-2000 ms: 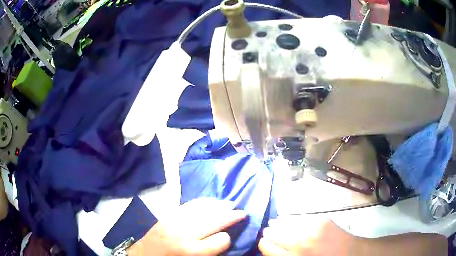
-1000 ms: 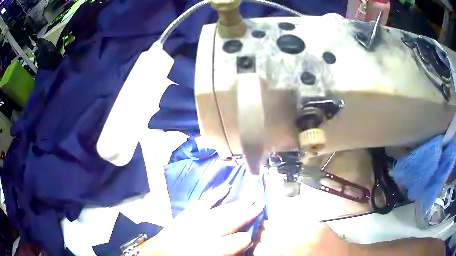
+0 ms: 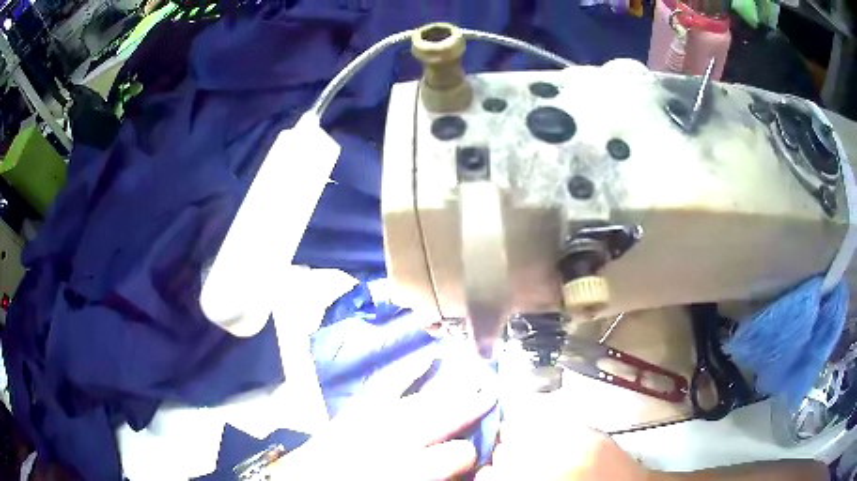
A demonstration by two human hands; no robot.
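Observation:
A navy cut panel (image 3: 352, 348), bright blue under the lamp, lies on the table left of and below the sewing machine head (image 3: 611, 169). My left hand (image 3: 404, 423) lies on the panel with fingers towards the needle area and seems to press it flat. My right hand (image 3: 554, 451) is close beside it, at the panel's right edge below the presser foot, fingertips at the cloth. Both hands are washed out by glare and partly cut off by the bottom edge. The needle and presser foot are lost in the glare.
A white lamp (image 3: 268, 225) hangs left of the head. A large navy heap (image 3: 141, 272) lies left and behind. Reddish-brown snips (image 3: 644, 374), black scissors (image 3: 711, 376) and a blue tassel (image 3: 794, 338) are at right. A pink flask (image 3: 691, 42) stands behind.
My left hand has moved right and up towards the needle area, with its fingers nearer the machine. The right hand has shifted slightly right. The camera view has also shifted.

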